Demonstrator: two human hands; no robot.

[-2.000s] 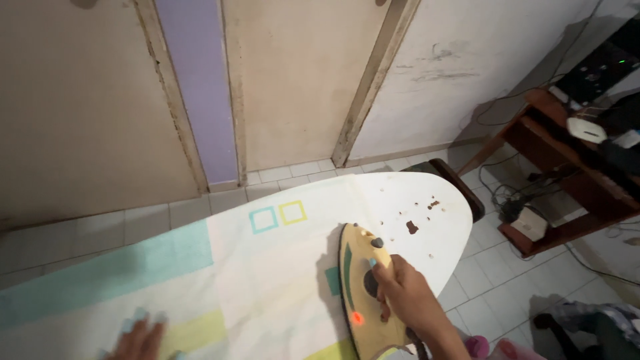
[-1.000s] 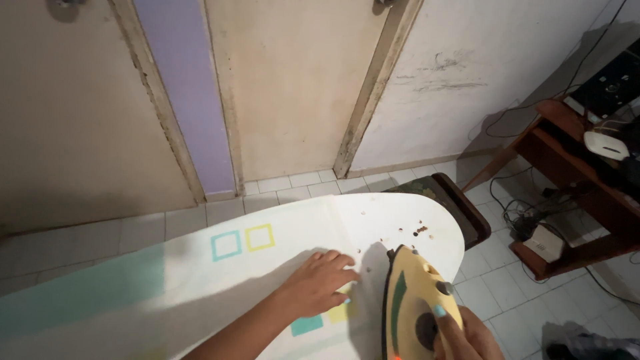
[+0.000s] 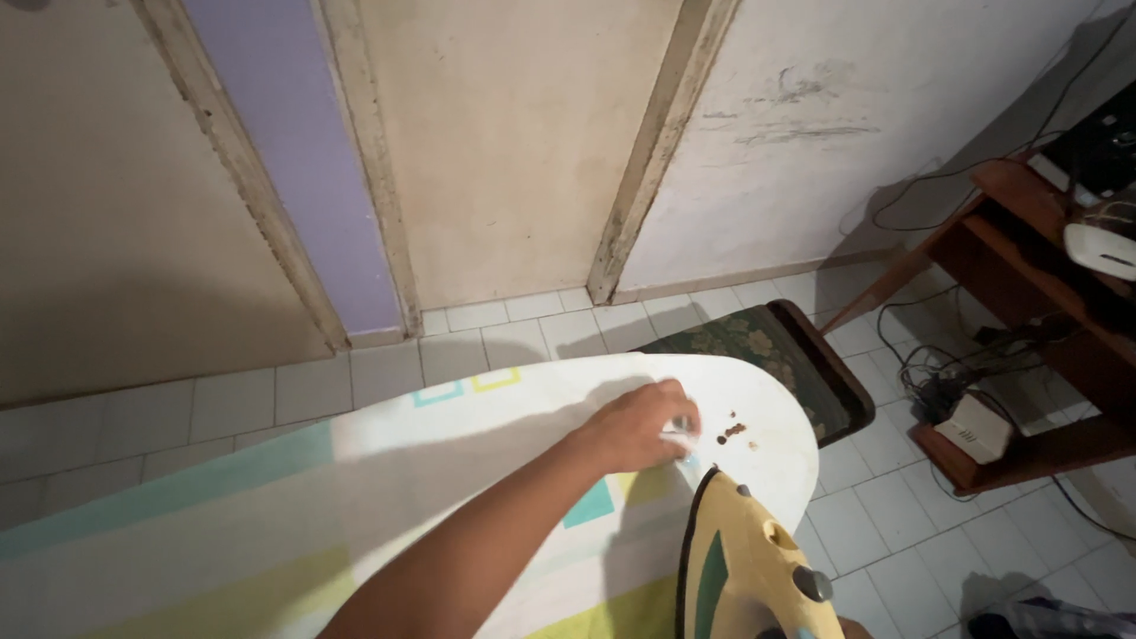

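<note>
My left hand (image 3: 646,428) pinches the edge of a white cloth with teal and yellow patches (image 3: 461,461), near the rounded end of the ironing board (image 3: 772,417). The cloth lies spread over the board. A yellow clothes iron (image 3: 754,568) with a green stripe stands at the lower right, its tip pointing up toward the board's end. My right hand (image 3: 854,628) is at the iron's rear, mostly cut off by the frame and hidden behind the iron. Brown marks (image 3: 733,432) show on the white board cover beyond the cloth.
Behind the board are doors (image 3: 515,151) and a scuffed white wall (image 3: 799,115). A dark flowered cushioned piece (image 3: 754,346) stands beyond the board's end. At right, a wooden desk (image 3: 1021,257) holds devices, with tangled cables (image 3: 932,382) below. Dark fabric (image 3: 1056,621) lies at lower right.
My left hand has gone from the cloth's lower left to its edge near the board's end and now pinches it. The iron has moved right, toward the board's near edge.
</note>
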